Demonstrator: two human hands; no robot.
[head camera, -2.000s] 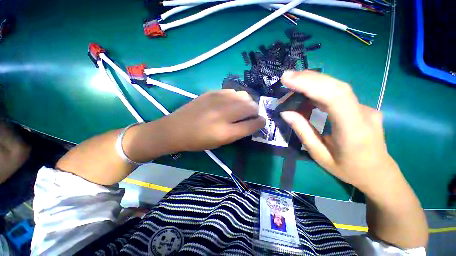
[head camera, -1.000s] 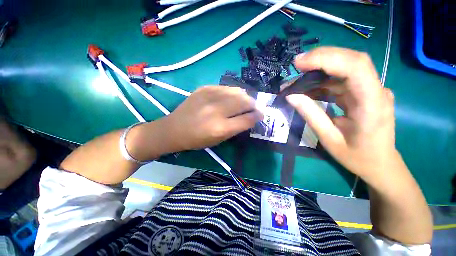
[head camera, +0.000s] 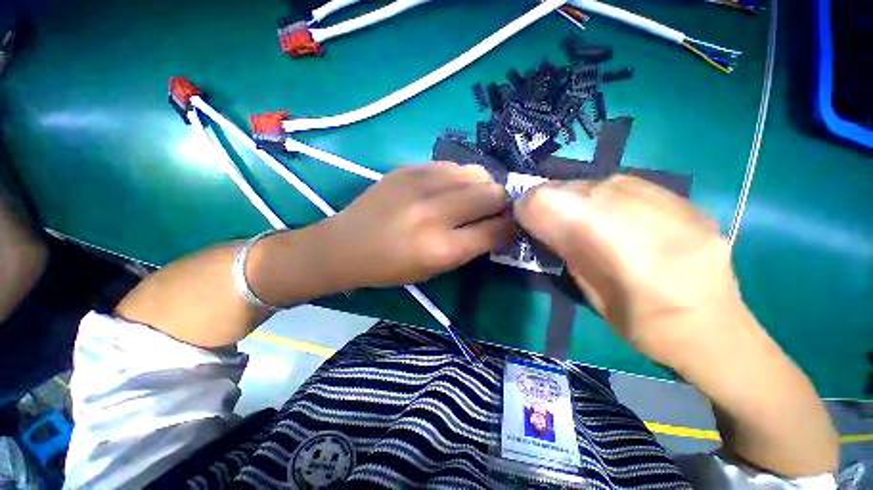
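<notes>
My left hand is closed over the left part of the white reference card, fingertips pinched; what they hold is hidden. My right hand has its thumb and fingertips against the left fingertips, over the card; whether it holds anything cannot be seen. A white cable runs from a red connector to under my left hand. Another white cable end comes out below that hand, its thin coloured wires at the bench edge. Loose black housings lie piled beyond the card.
A second red connector lies at the left with two white cables. Another red connector and more cables lie at the back. Black tape crosses the bench by the card. A blue-rimmed tray stands at the right. A worn badge hangs below the edge.
My right hand has moved left and down from beside the housing pile to meet my left fingertips. Its open thumb and fingers have come together. My left hand has hardly moved.
</notes>
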